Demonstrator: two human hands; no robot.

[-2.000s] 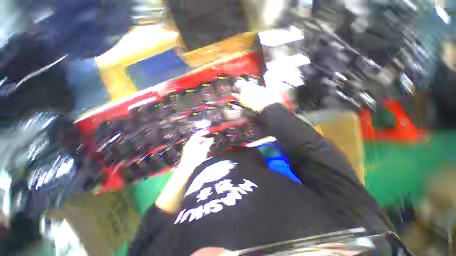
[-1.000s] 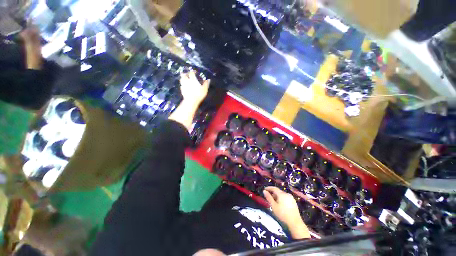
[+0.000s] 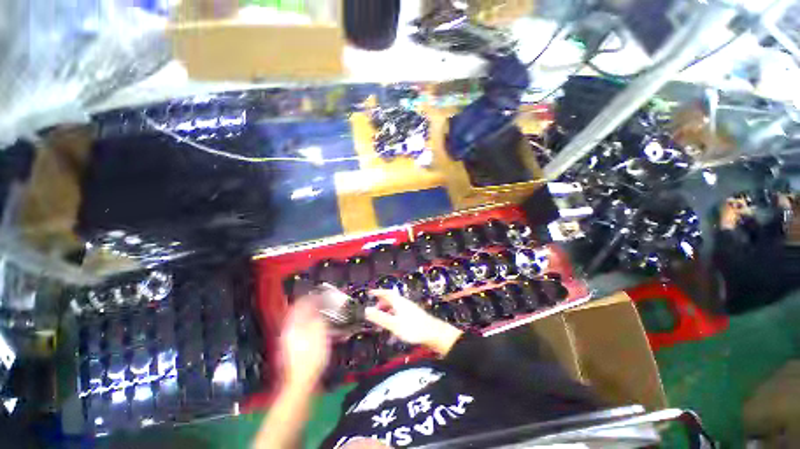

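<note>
Round black housings [image 3: 436, 279] stand in about three rows on the red mat [image 3: 270, 302]. My left hand [image 3: 305, 340] is motion-blurred over the mat's left end. A dark, shiny part [image 3: 340, 309] shows at its fingertips, blurred, and seems held there. My right hand [image 3: 405, 317] is just right of that part, over the rows, with thumb and fingers drawn together. Whether it grips anything is too small to tell. The hands hide some housings below them.
Black parts trays [image 3: 145, 351] lie left of the mat. A heap of black-and-silver parts [image 3: 645, 210] and small pale boxes [image 3: 568, 210] are at the right. Small metallic parts [image 3: 399, 133] lie behind the mat. An open carton [image 3: 614, 338] is at lower right.
The view has swung round. My left hand has come from the black trays to the mat's left end, with a dark part at its fingertips. My right hand is now close beside it.
</note>
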